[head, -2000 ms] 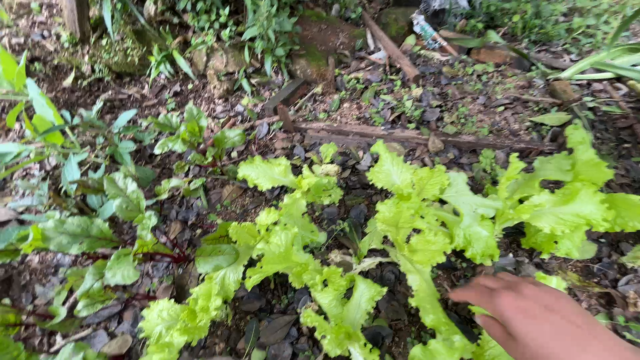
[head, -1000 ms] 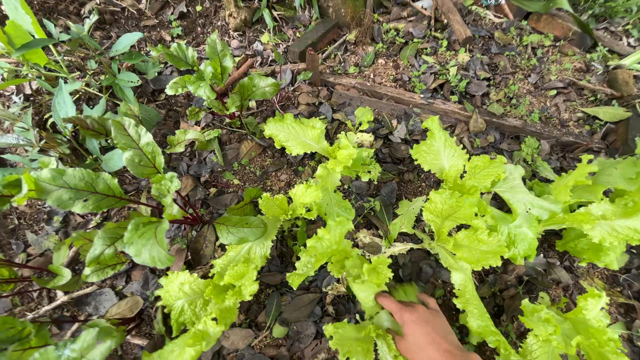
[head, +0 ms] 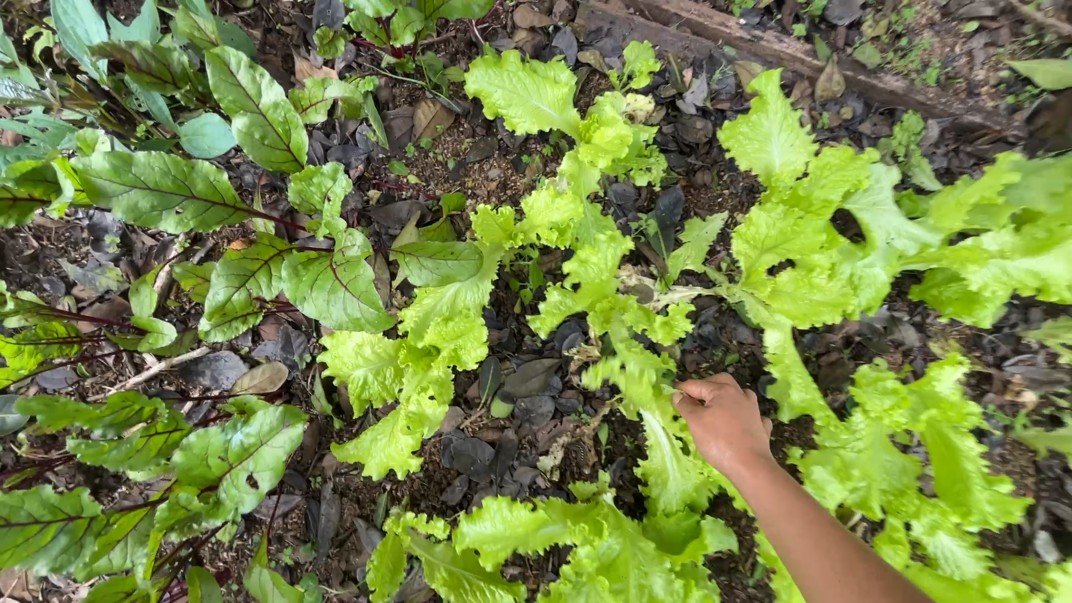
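My right hand (head: 727, 421) reaches in from the lower right, its thumb and fingers pinched together at the edge of a light-green lettuce leaf (head: 638, 377), which looks blurred. Just below the fingertips another lettuce leaf (head: 670, 461) lies partly under the hand. Frilly lettuce plants stand around it: one with holed leaves (head: 787, 251) to the upper right, one (head: 586, 553) at the bottom, and one (head: 913, 452) right of the forearm. My left hand is not seen.
Beet plants with red-veined leaves (head: 167, 191) fill the left side. Dark dry leaves (head: 528, 394) cover the soil between the plants. A weathered wooden board (head: 787, 54) lies on the ground across the upper right.
Two seconds ago my right hand was at the right, over the soil beside the lettuce; it has since come in among the leaves. The view has tilted down closer over the bed.
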